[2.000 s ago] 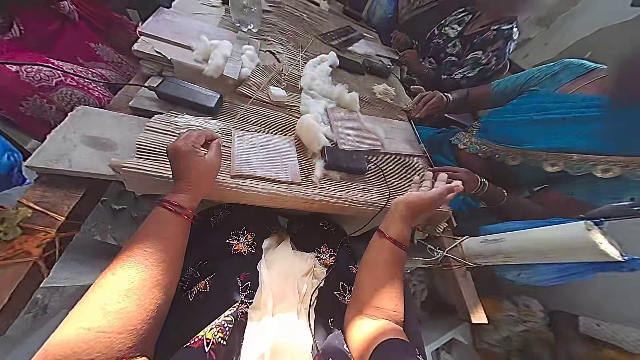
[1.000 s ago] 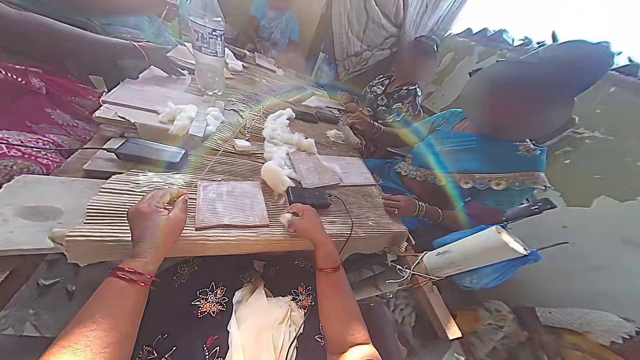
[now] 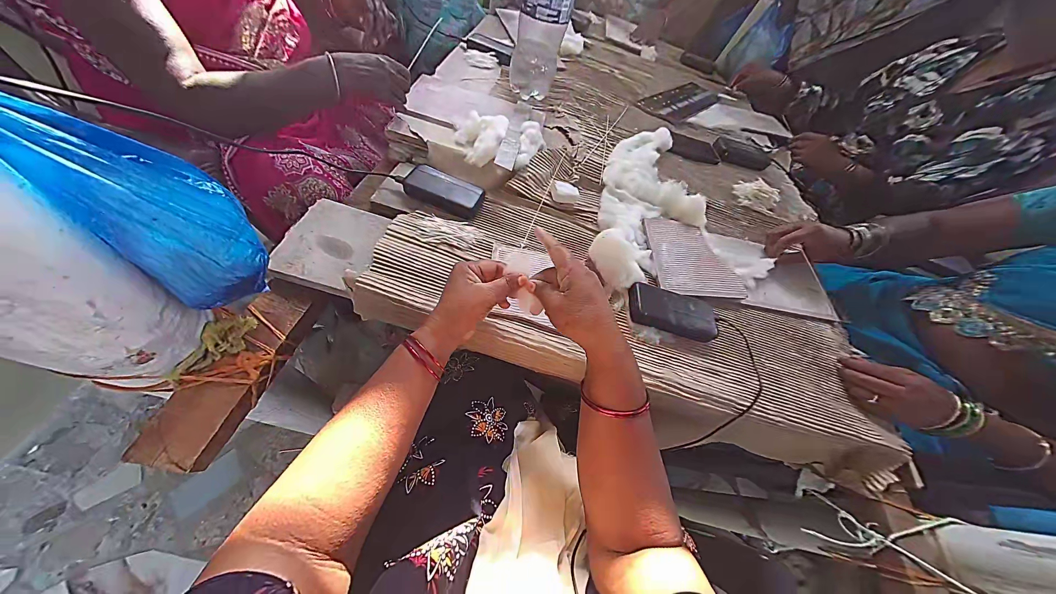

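My left hand (image 3: 474, 301) and my right hand (image 3: 573, 301) meet above the near table edge, fingertips pinched together around a small pale piece, seemingly cotton wool; the fingers partly hide it. The right index finger points up. Behind them lies a pale ridged sheet (image 3: 516, 260), mostly covered by the hands. White cotton wool (image 3: 631, 198) runs up the table beyond my right hand, its nearest tuft beside the knuckles. A black box-shaped device (image 3: 672, 311) with a cable sits right of that hand. Thin sticks (image 3: 598, 144) lie farther back, one reaching down toward my hands.
Corrugated covering (image 3: 767, 363) spans the table. Another ridged sheet (image 3: 693, 256), a black case (image 3: 444, 190) and a plastic bottle (image 3: 538, 54) stand or lie on it. Co-workers' hands rest at both sides. A blue-and-white bag (image 3: 124, 214) hangs close at left.
My hands, apart on either side of the ridged sheet a second ago, have come together in front of it. The view has turned, bringing in the bag at left.
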